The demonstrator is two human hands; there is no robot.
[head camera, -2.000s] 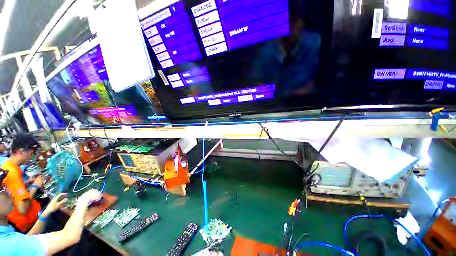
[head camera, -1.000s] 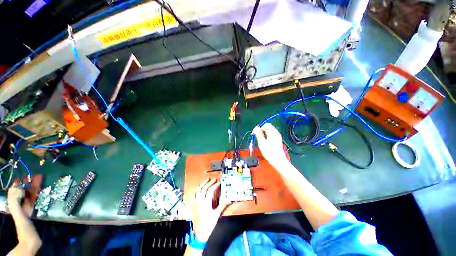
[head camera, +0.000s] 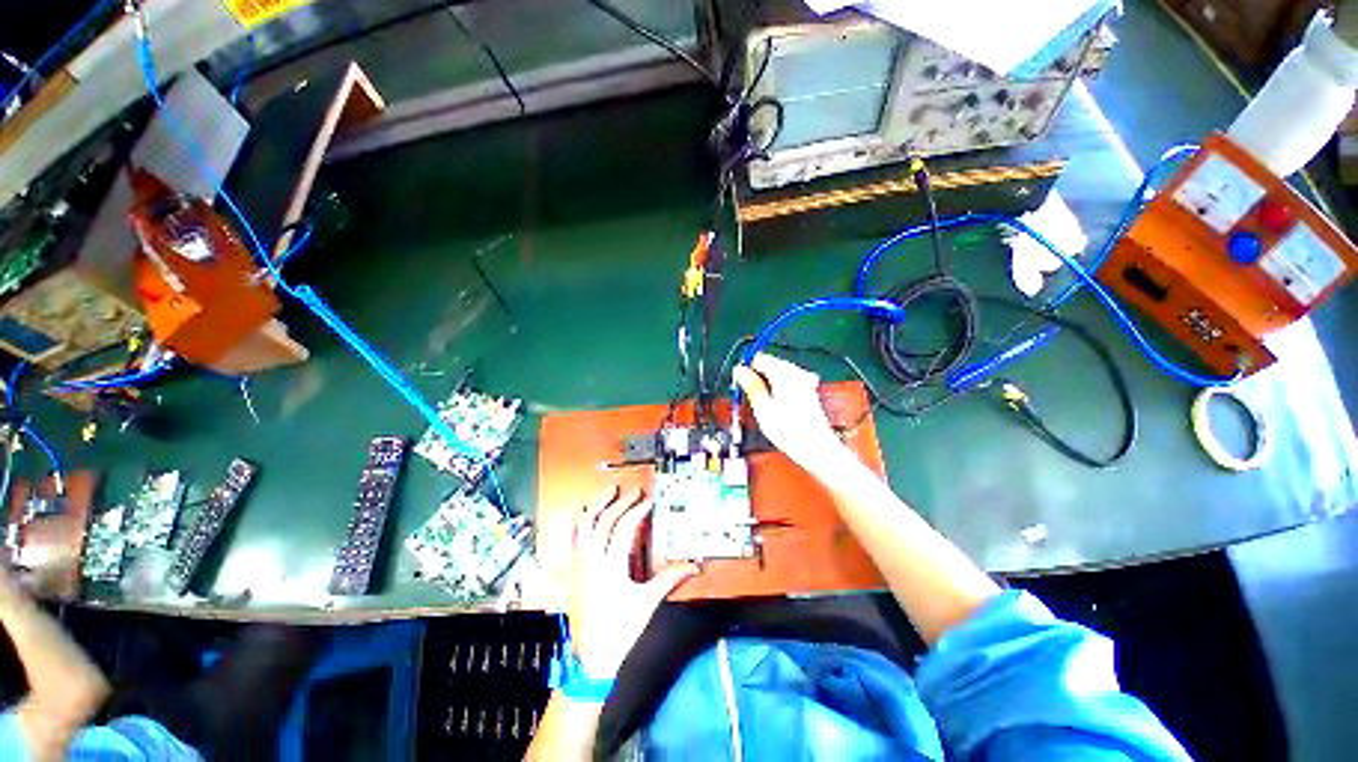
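Note:
A green-white main board (head camera: 703, 514) lies on the orange-red test fixture plate (head camera: 834, 543), its back edge at the dark connector block. My left hand (head camera: 614, 573) rests at the board's left side, fingers spread and thumb at its front left corner. My right hand (head camera: 786, 408) is behind the board's right side, its fingertips closed on the end of the blue cable (head camera: 804, 308). Whether the cable end is inside a connector is hidden by the fingers. Black cables with red and yellow AV plugs (head camera: 696, 268) run to the block.
Two loose boards (head camera: 465, 543) and two remote controls (head camera: 368, 514) lie left of the fixture. An oscilloscope (head camera: 834, 97) stands at the back. A coiled black cable (head camera: 926, 335), tape roll (head camera: 1230, 429) and orange box (head camera: 1236, 261) are right. Another person's arm (head camera: 45, 655) shows far left.
The view has tilted down from the TV screens to the fixture. Over the last second, my right hand has moved closer to the connector block with the blue cable; my left hand stays beside the board.

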